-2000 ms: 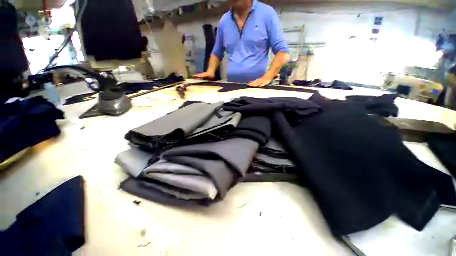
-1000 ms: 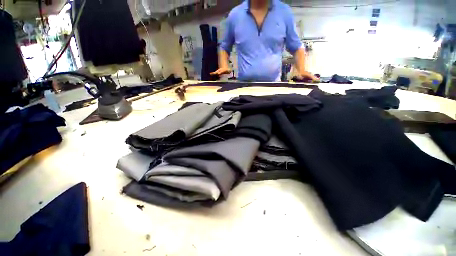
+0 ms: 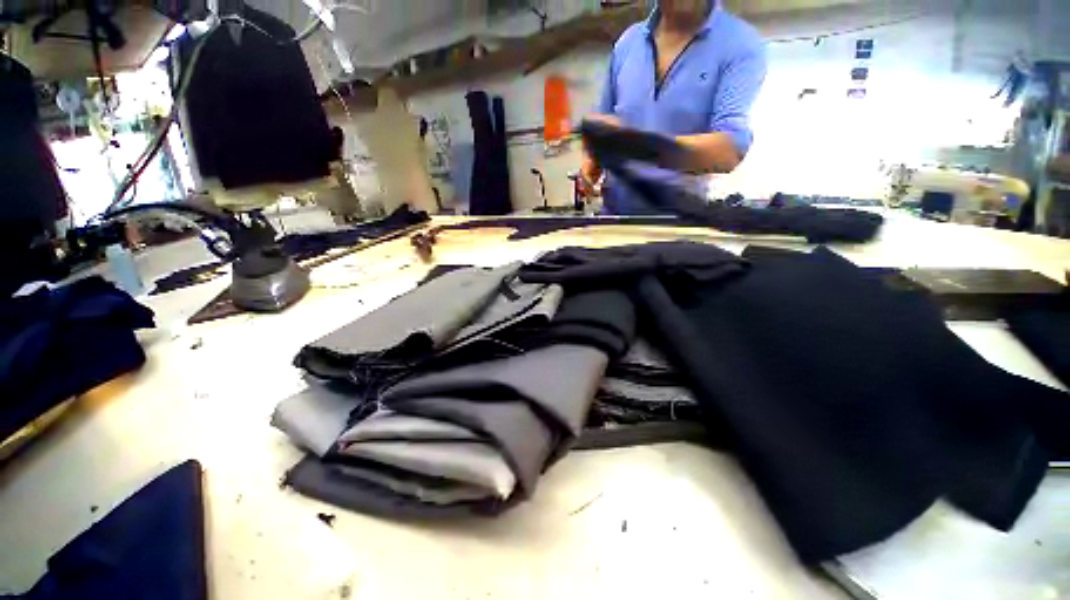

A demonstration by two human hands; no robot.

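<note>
Neither of my hands is in view. A folded bundle of grey cut pieces [image 3: 469, 393] with black layers and frayed edges lies at the centre of the cream table [image 3: 399, 557]. Large black cloth panels [image 3: 821, 399] drape over the table to its right, partly over a white board with a metal rim [image 3: 962, 557]. Across the table a person in a blue top [image 3: 692, 88] holds up a dark cloth piece [image 3: 640, 147]; more dark cloth [image 3: 786, 219] trails to the right from it.
A steam iron [image 3: 270, 281] stands at the left with a hose above. A navy heap [image 3: 70, 340] and a navy cut piece [image 3: 135, 545] lie along the left. Dark shears [image 3: 425, 243] lie beyond the bundle. A dark flat bar [image 3: 986, 284] lies at the right. Dark garments [image 3: 252, 100] hang behind.
The person across the table has moved right and lifted dark cloth off the far side; their hands rested on the table before. The view has shifted slightly. The bundle and the iron stay put.
</note>
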